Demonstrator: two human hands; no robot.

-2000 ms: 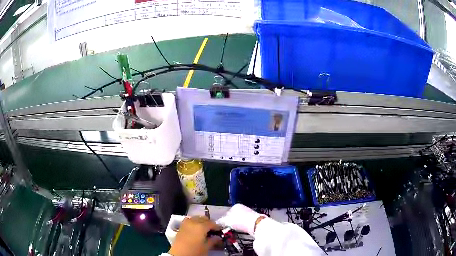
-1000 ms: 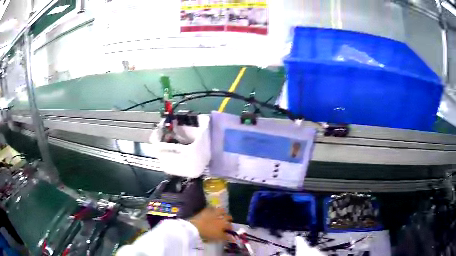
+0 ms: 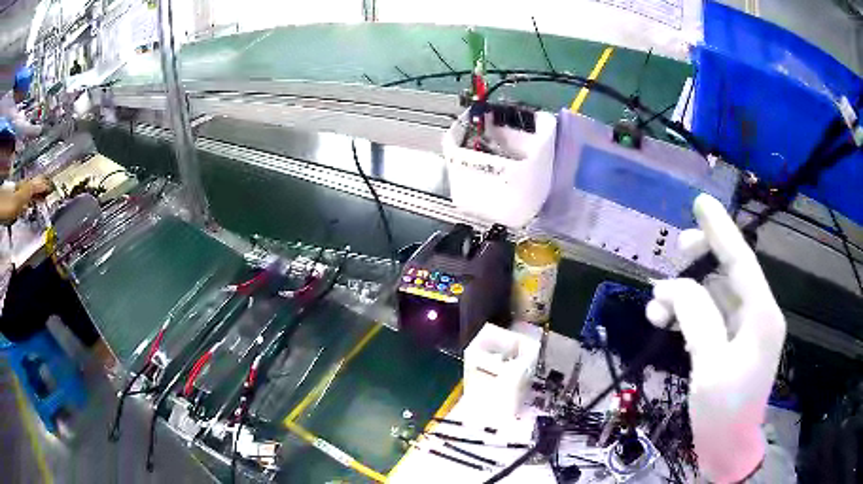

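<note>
My right hand, in a white glove, is raised at the right in front of the instruction sheet. Its thumb and a finger are apart. A blurred thick black cable runs from the upper right past these fingers down towards the bench; whether the hand grips it is unclear. Below lies a tangle of black leads on the white sheet, with a red and metal item among them. Short black sticks lie to the left. My left hand is out of view.
A white box, a black machine and a yellow can stand left of the leads. A blue tray is partly behind my hand. Bagged harnesses lie at left. People's arms show at far left.
The view has swung left and down. My gloved right hand has risen from the work surface. The bare left hand has left the picture. The thick black cable now crosses the right side.
</note>
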